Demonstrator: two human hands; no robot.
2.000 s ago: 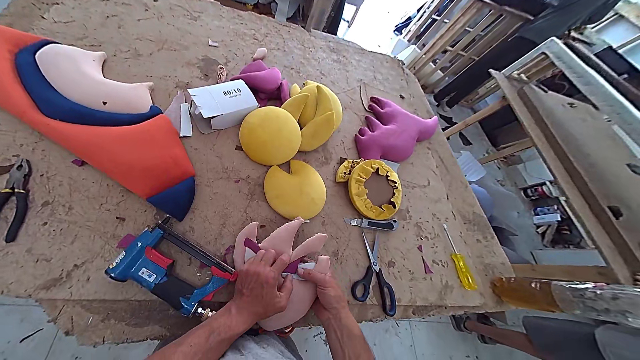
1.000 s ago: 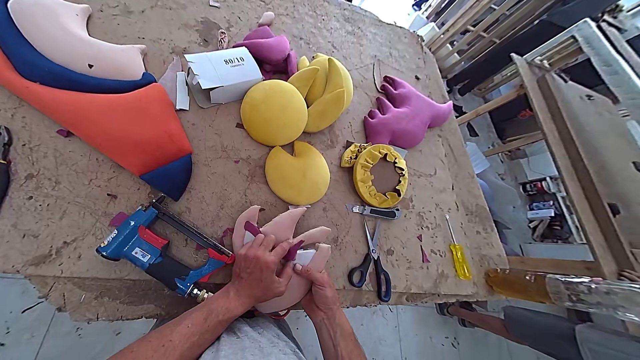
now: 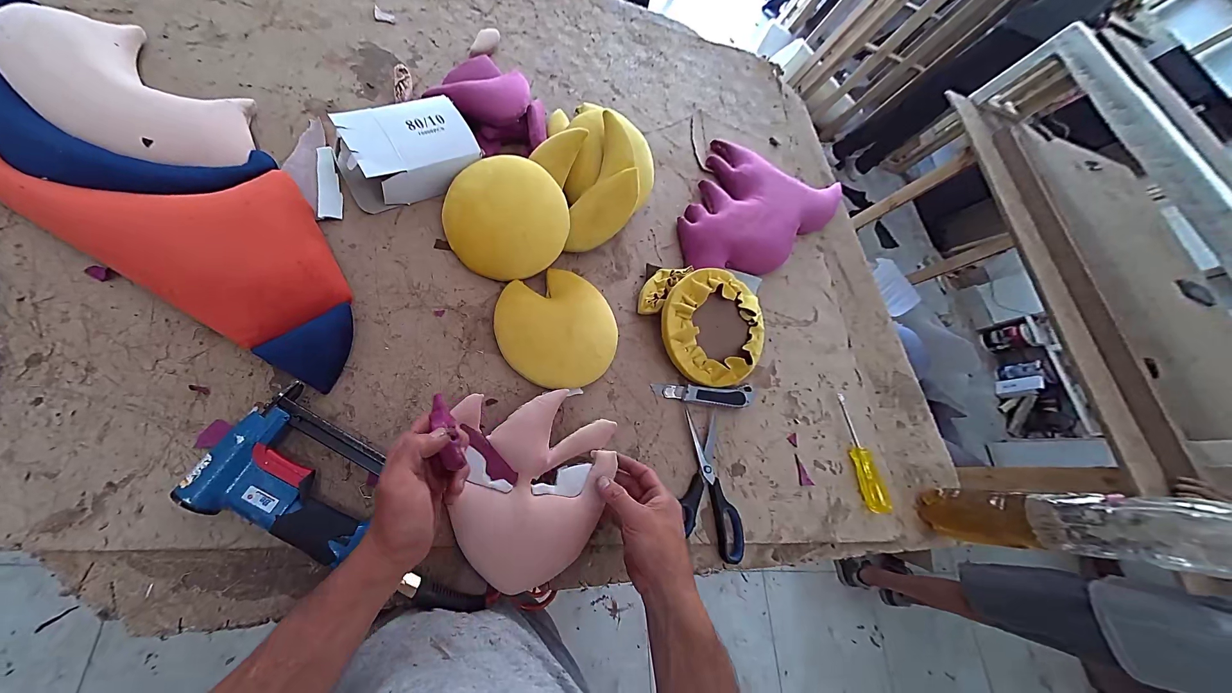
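A pale pink padded piece with pointed tips [image 3: 525,534] lies at the near edge of the table, white material showing between its tips. My left hand [image 3: 406,500] pinches a small magenta padded piece [image 3: 446,433] over its left side; another magenta strip lies just right of those fingers. With thumb and fingers, my right hand [image 3: 643,510] grips the pink piece's rightmost tip. A blue pneumatic staple gun [image 3: 274,481] rests left of my left hand. Black-handled scissors [image 3: 710,481] and a utility knife [image 3: 707,395] lie to the right.
Yellow padded pieces [image 3: 555,327], a gathered yellow ring [image 3: 679,337] and a magenta padded piece [image 3: 756,212] lie beyond my hands. A white box [image 3: 409,144] and a large orange-and-blue piece [image 3: 192,250] are farther left. A yellow screwdriver [image 3: 866,472] and a bottle [image 3: 991,515] are at right; a person's leg [image 3: 905,581] shows below.
My left hand has moved left off the middle of the pink piece, with the magenta piece in its fingers. More of the pink piece and its white parts now shows.
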